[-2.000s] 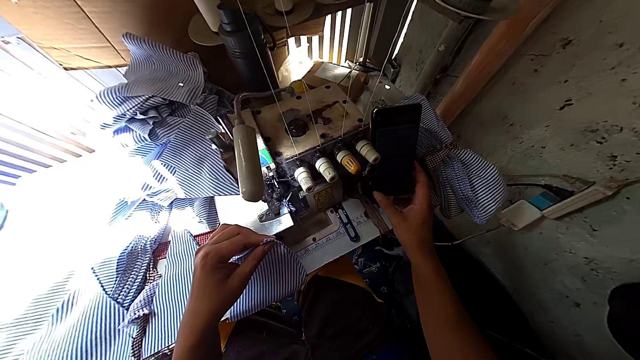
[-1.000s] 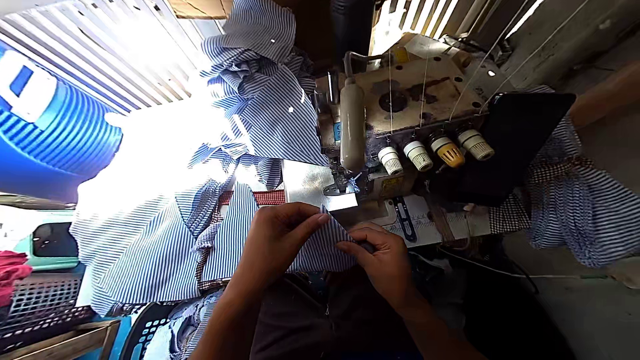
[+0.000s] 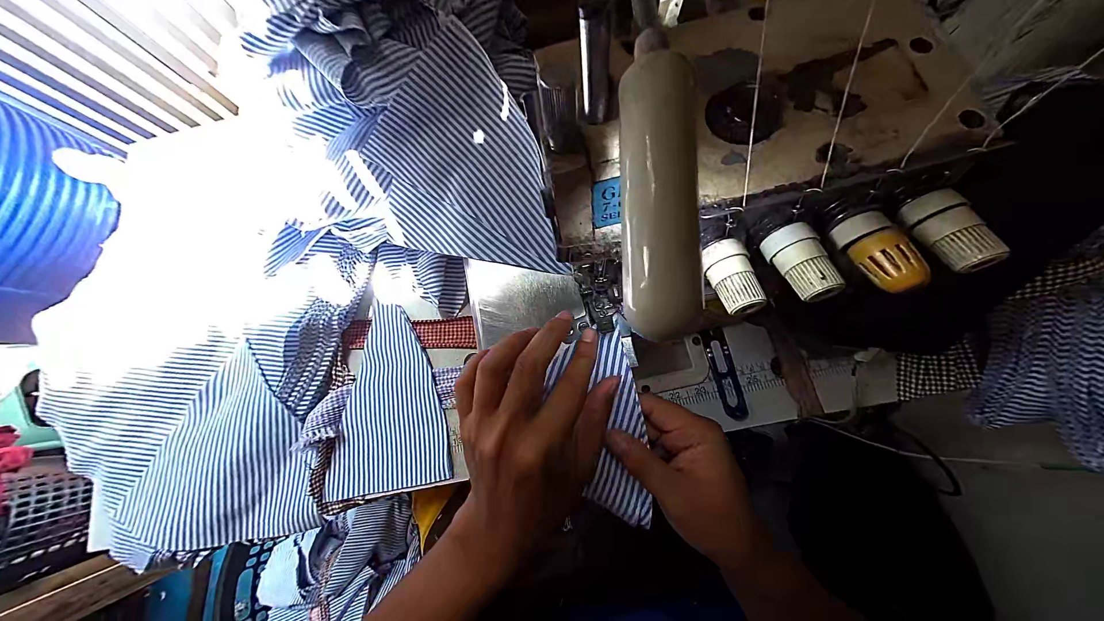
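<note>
A narrow striped fabric piece (image 3: 617,466) runs up to the presser foot (image 3: 601,302) of an overlock sewing machine (image 3: 811,95). My left hand (image 3: 526,423) lies over the piece, fingertips beside the foot on the metal plate (image 3: 517,297). With thumb and fingers my right hand (image 3: 686,474) pinches the piece's right edge. A separate striped panel (image 3: 392,405) lies left of my hands, near a red checked strip (image 3: 414,334). The needle is hidden.
Striped fabric (image 3: 457,147) is heaped behind and left. Tension knobs (image 3: 802,259) line the machine's front. A blue ribbed container (image 3: 52,207) stands far left, above a dark plastic basket (image 3: 47,509). More checked and striped cloth (image 3: 1044,371) hangs at right.
Two seconds ago my right hand held a phone; a second ago it was at the fabric, no longer on the phone. Both hands have since brought the piece up to the presser foot. The view has moved closer.
</note>
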